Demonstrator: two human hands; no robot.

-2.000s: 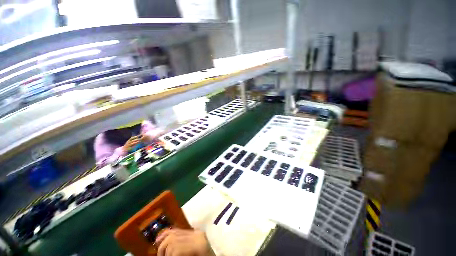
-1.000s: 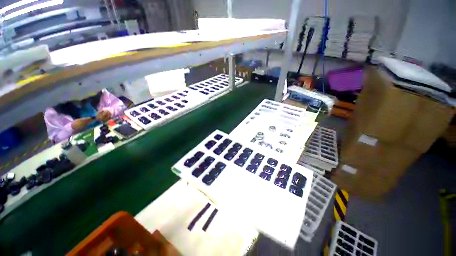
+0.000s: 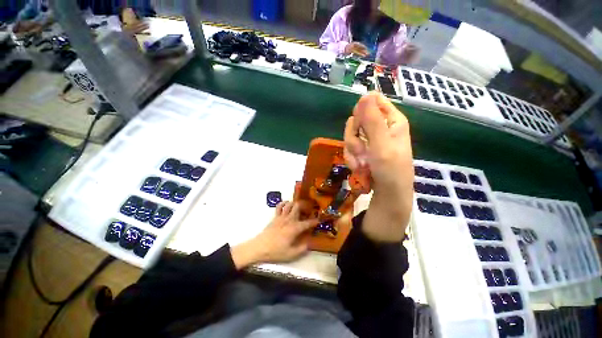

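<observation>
The orange-brown toggle press fixture [image 3: 323,155] stands in front of me, with its dark and silver clamp mechanism [image 3: 338,198] on the upright plate. A black housing [image 3: 325,228] shows low on the fixture, beside my left fingertips. My left hand [image 3: 290,231] reaches to the fixture's left side; whether it grips anything is unclear. My right hand [image 3: 376,135] is raised over the fixture's upper right with curled fingers; what it holds, if anything, is hidden. An orange round part [image 3: 360,182] shows below it. Another black housing [image 3: 274,198] lies loose on the white work sheet [image 3: 244,178].
The left blister tray [image 3: 142,171] holds rows of black parts. The right blister tray [image 3: 449,257] also holds rows. A further tray [image 3: 558,244] with small pieces lies at far right. A green conveyor [image 3: 270,99] runs behind. A person in pink [image 3: 336,33] sits opposite.
The view has swung left and down from the right-hand trays. The whole fixture, the left tray and both my hands now show; one second ago no hand was visible.
</observation>
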